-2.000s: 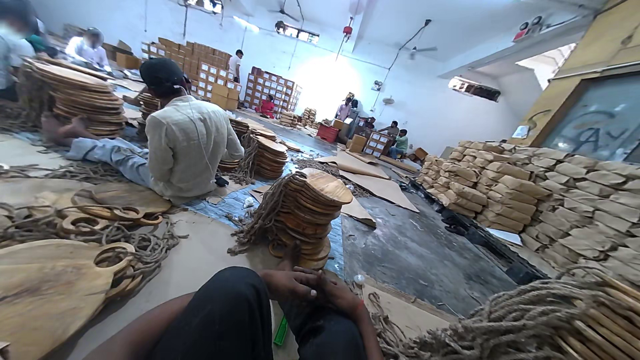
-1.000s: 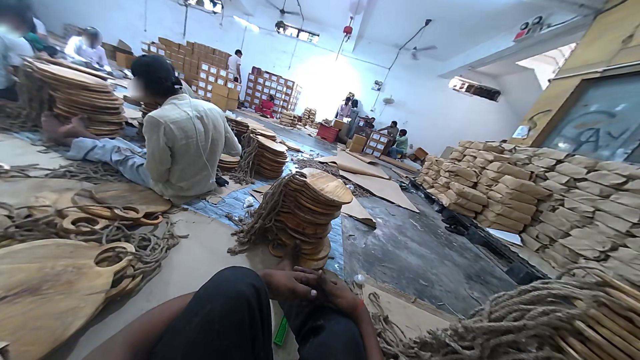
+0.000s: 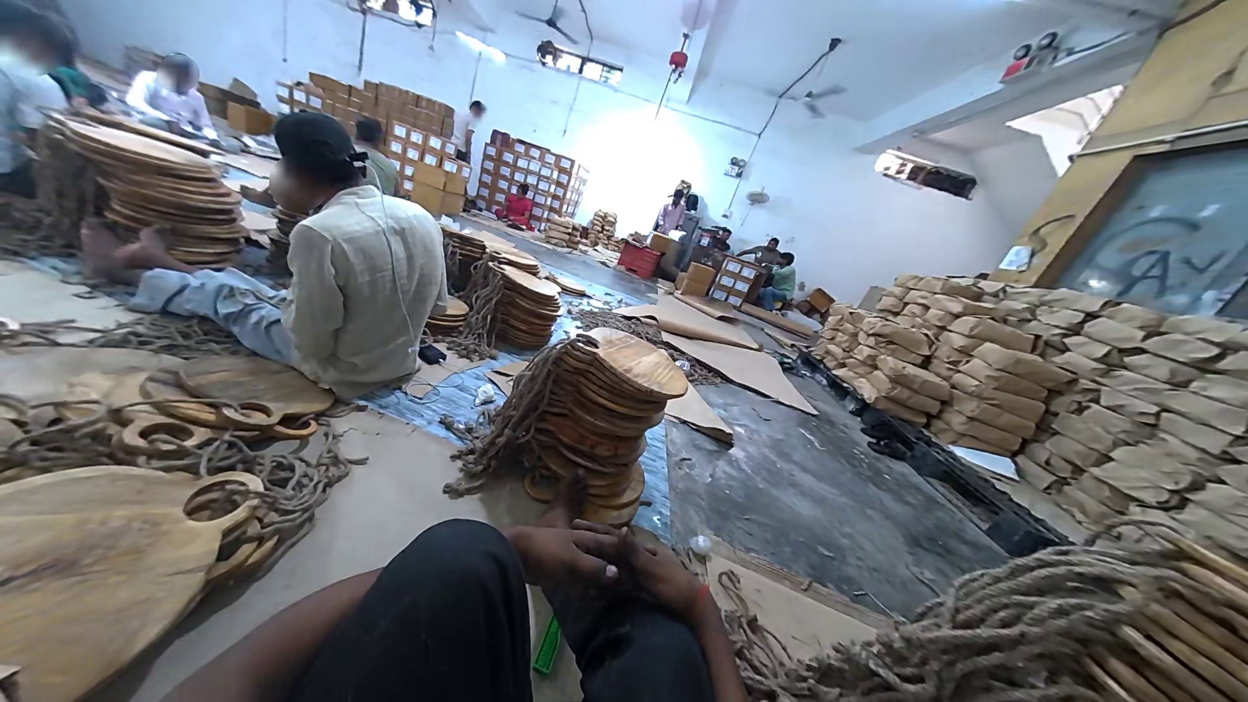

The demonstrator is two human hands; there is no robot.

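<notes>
My left hand (image 3: pixel 570 556) and my right hand (image 3: pixel 663 577) rest together at my knees, the fingers loosely overlapping. No object shows in either one. Just beyond them stands a stack of round wooden boards (image 3: pixel 609 419), with rope loops (image 3: pixel 517 414) hanging down its left side. A green plastic object (image 3: pixel 548 645) lies on the floor below my hands, partly hidden by my leg. At the left are large wooden boards with ring handles (image 3: pixel 107 556), rope tangled among them.
A person in a cap (image 3: pixel 366 283) sits ahead at the left, beside more board stacks (image 3: pixel 526 307). Thick rope (image 3: pixel 975 624) and board edges fill the lower right. Paper-wrapped packages (image 3: pixel 994 370) are piled at the right. Cardboard sheets (image 3: pixel 741 366) lie on the floor.
The seated person's head has turned, first away from and then back toward the left. My hands have stayed together at my knees.
</notes>
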